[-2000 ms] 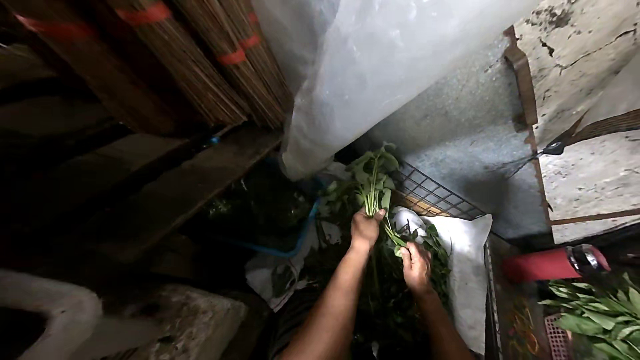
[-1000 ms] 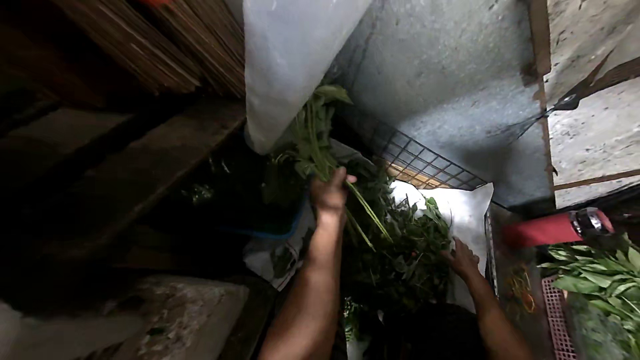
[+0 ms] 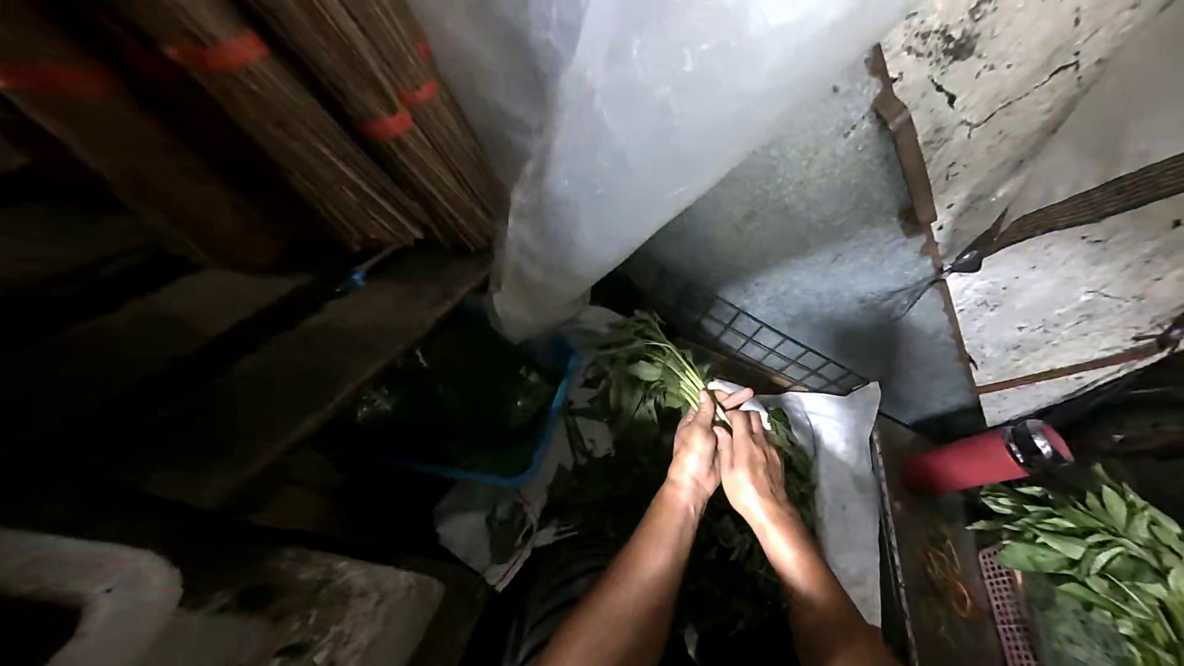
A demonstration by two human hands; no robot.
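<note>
My left hand (image 3: 696, 449) is closed around the pale green stems of a bunch of leafy greens (image 3: 668, 363), whose leaves point up and to the left. Against it lies my right hand (image 3: 747, 453), its fingers at the lower stems near my left thumb; whether it grips any stem is hidden. Below and around both hands, a dark heap of leafy greens (image 3: 601, 486) rests on a white sheet or sack (image 3: 837, 481).
A blue-rimmed basin (image 3: 532, 474) stands left of the heap. Behind are a black wire grid (image 3: 777, 347) and hanging plastic sheeting (image 3: 638, 139). On the right are a red cylinder (image 3: 971, 460), rubber bands (image 3: 948, 573), a pink basket (image 3: 1004, 601) and more greens (image 3: 1101, 555). Bundled sticks (image 3: 314, 120) lean upper left.
One second ago my hands were apart, the right one at the heap's right edge. Now the right hand has come over to the left hand at the bunch's stems.
</note>
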